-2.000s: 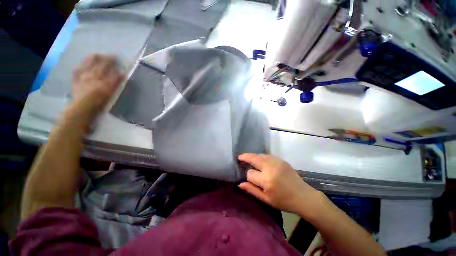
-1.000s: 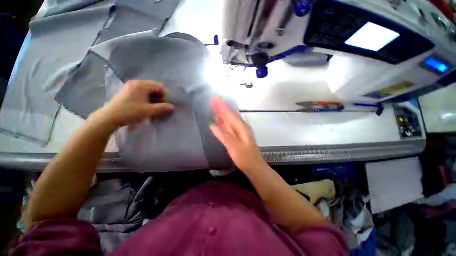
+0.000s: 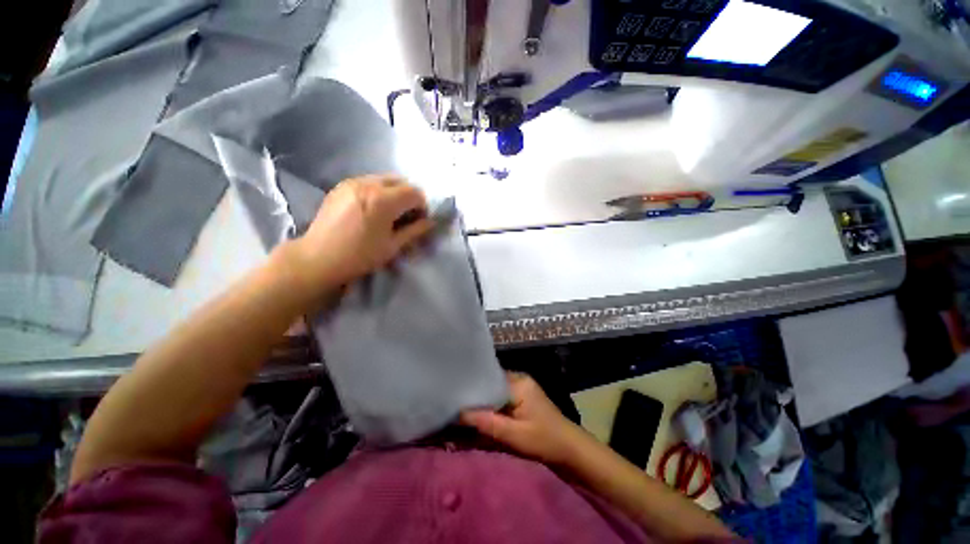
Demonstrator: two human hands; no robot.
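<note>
A grey fabric panel (image 3: 410,340) lies over the table's front edge, its lower end hanging towards my lap. My left hand (image 3: 367,228) grips its upper part just below the needle area, fingers bent onto the cloth. My right hand (image 3: 516,420) holds its lower right corner below the table edge, thumb on top. More of the grey cloth (image 3: 324,128) bunches up behind my left hand. The presser foot (image 3: 460,133) of the white sewing machine is beyond the cloth's top edge, in bright glare.
Orange-handled thread snips (image 3: 662,204) and a blue-capped stick (image 3: 768,196) lie right of the needle. Other grey panels (image 3: 106,117) cover the table's left. Below the table are a black phone (image 3: 636,425), red-handled scissors (image 3: 684,469) and crumpled cloth (image 3: 261,452).
The panel has turned and its lower end is pulled down past the table edge. My right hand has moved down to its corner. My left hand has moved right and closed on the cloth.
</note>
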